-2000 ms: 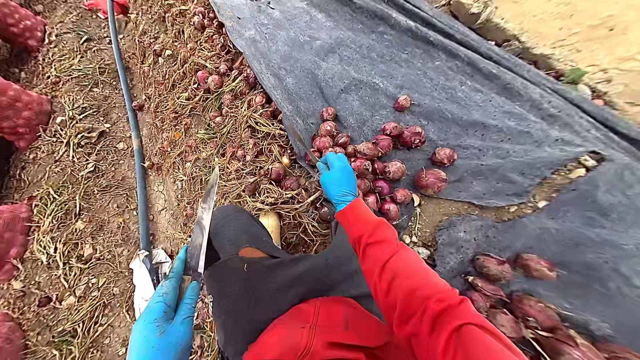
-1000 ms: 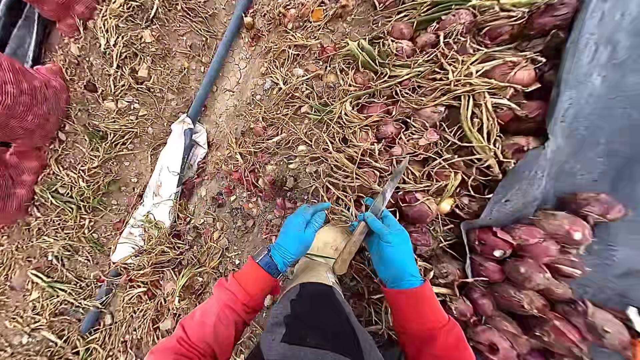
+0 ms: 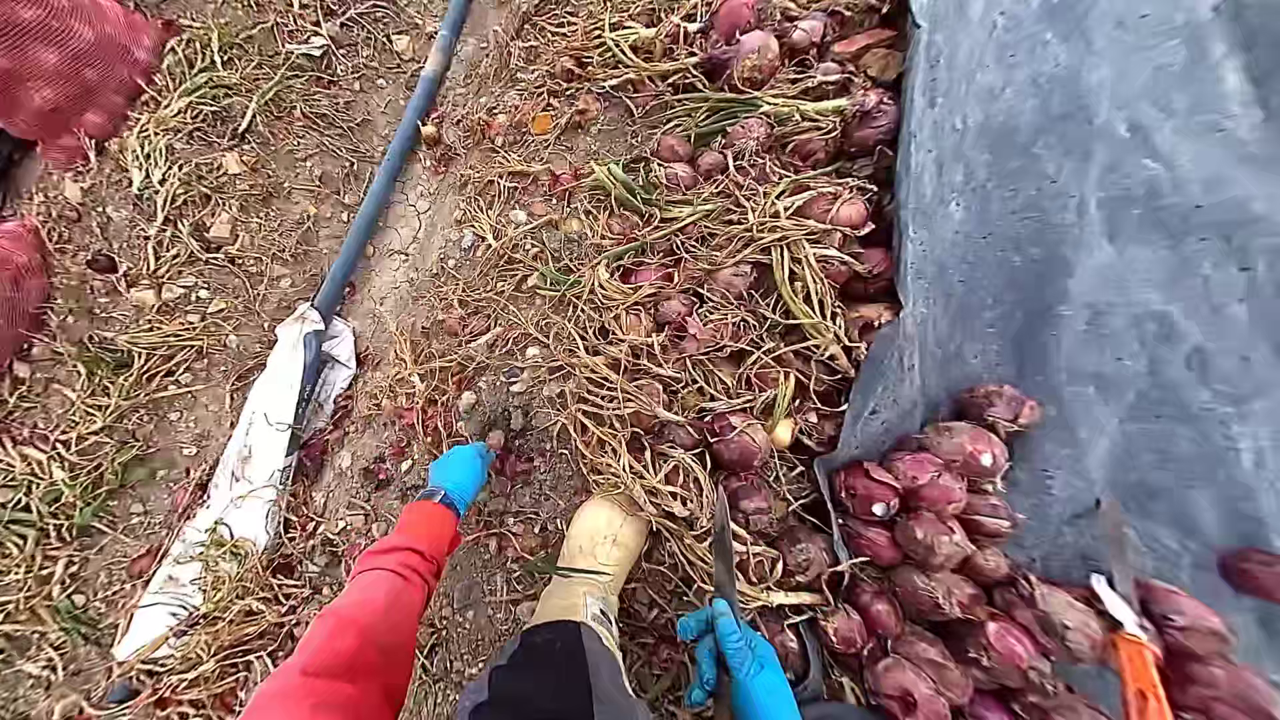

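My left hand (image 3: pixel 462 478), in a blue glove, reaches down to the bare soil left of my boot (image 3: pixel 603 540). A small round brownish thing (image 3: pixel 495 440) is at its fingertips; whether they grip it is unclear. At the bottom, my blue-gloved right hand (image 3: pixel 738 660) is closed on a knife (image 3: pixel 724 550), its blade pointing up and away from me. Red onions (image 3: pixel 738 440) with dry tops lie in a row beyond the boot. A heap of trimmed red onions (image 3: pixel 932 540) rests on dark sheeting (image 3: pixel 1080 260) to the right.
An orange-handled bladed tool (image 3: pixel 1138 665), partly blurred, is over the heap's right side. A blue-grey pipe (image 3: pixel 385 175) runs down the left, with white material (image 3: pixel 235 490) around its lower part. Red mesh sacks (image 3: pixel 75 65) stand at the far left. Dry stalks litter the soil.
The knife, in my left hand two seconds ago, is now in my right. My hands were together over the boot one second ago; now they are apart. The view has turned greatly.
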